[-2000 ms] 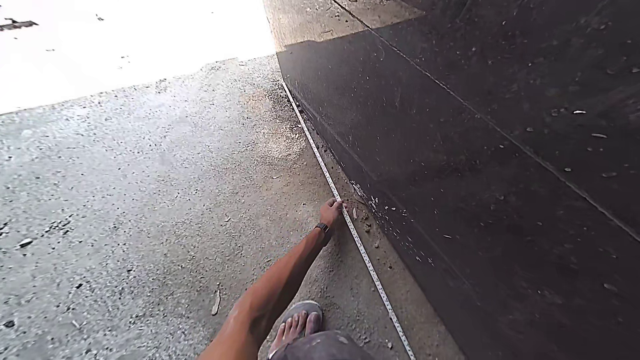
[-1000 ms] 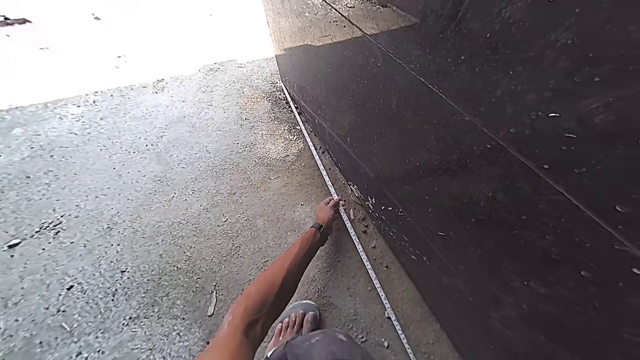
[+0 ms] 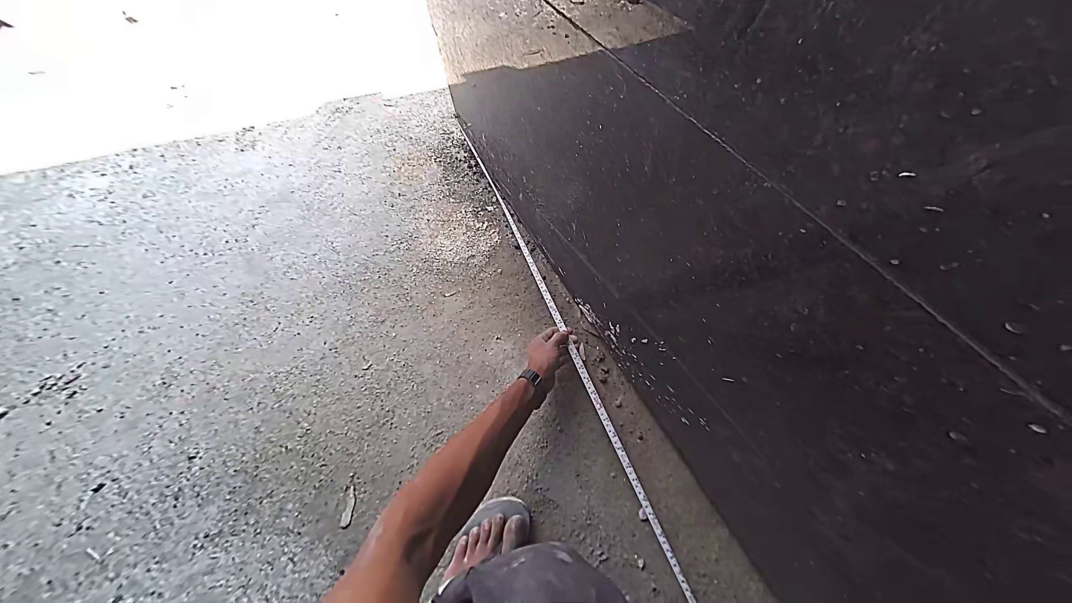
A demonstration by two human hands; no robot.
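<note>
A long white measuring tape [image 3: 615, 440] with dark graduations runs diagonally along the foot of a dark panel [image 3: 754, 318], from its far corner to the bottom of the view. My left hand [image 3: 548, 352], with a dark wristwatch [image 3: 531, 378] on its wrist, pinches the tape about midway along the visible length. The fingertips are at the tape, close to the panel's lower edge; some finger parts are hidden. The tape continues on both sides of my hand, and neither end can be made out clearly. My right hand is not in view.
Rough concrete floor [image 3: 251, 335] spreads left of the tape, with grit and small chips. My sandalled foot [image 3: 494, 536] and clothed knee [image 3: 536, 578] are at the bottom. A seam [image 3: 787, 197] crosses the dark panel. Bright sunlit ground [image 3: 209, 59] lies at the upper left.
</note>
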